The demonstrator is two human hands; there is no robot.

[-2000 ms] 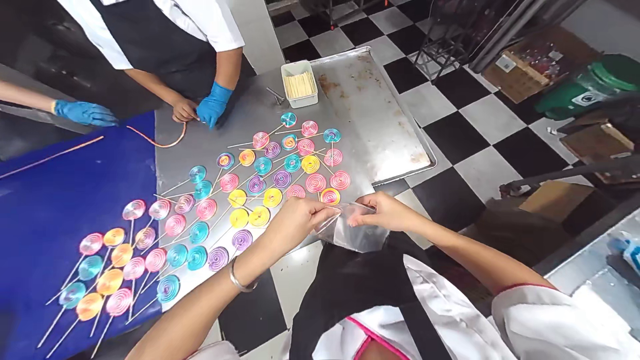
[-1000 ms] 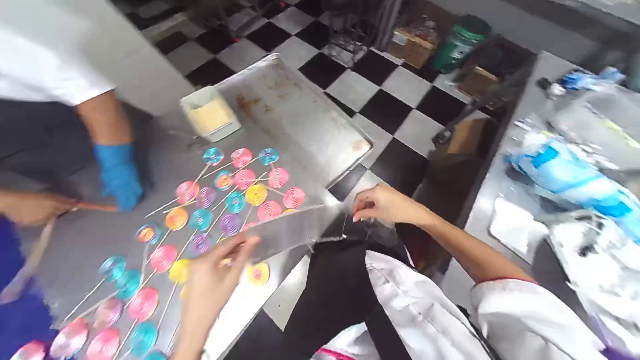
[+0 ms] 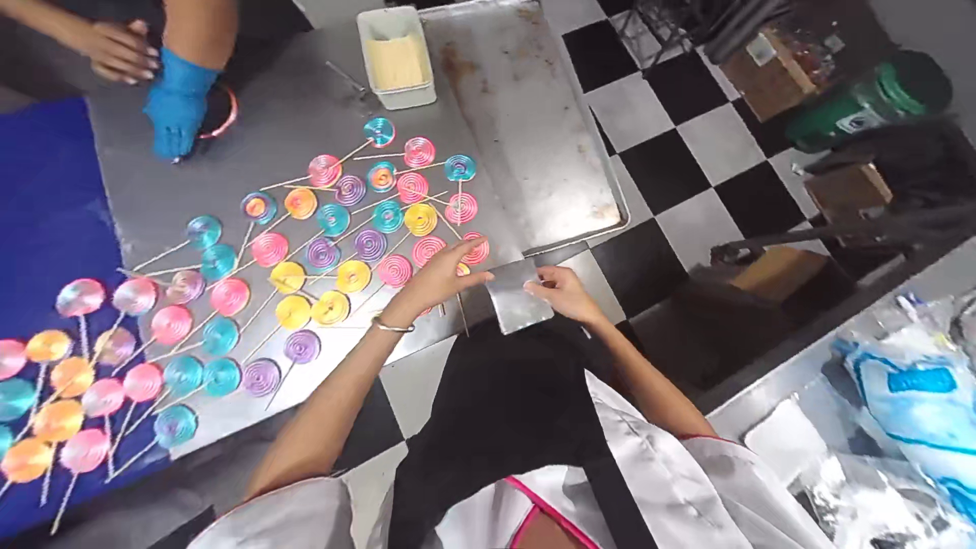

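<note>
A small clear plastic bag hangs in front of my black apron, pinched at its right side by the fingers of my right hand. My left hand, with a bangle at the wrist, reaches over the table edge with its fingers spread; its thumb tip is at the bag's upper left corner, and whether it touches is unclear. Its index finger lies over a pink spiral lollipop. Many spiral lollipops on sticks, pink, blue, yellow, purple and orange, cover the metal table, among them a yellow one near that hand.
A container of sticks stands beside a stained metal tray. A co-worker's blue-gloved hand is near a curved pink candy strand. Blue mat at left. Plastic bags lie on the right counter.
A second ago both my hands held the bag stretched between them; now my left hand's fingers are spread over the lollipops. The view has swung right and back.
</note>
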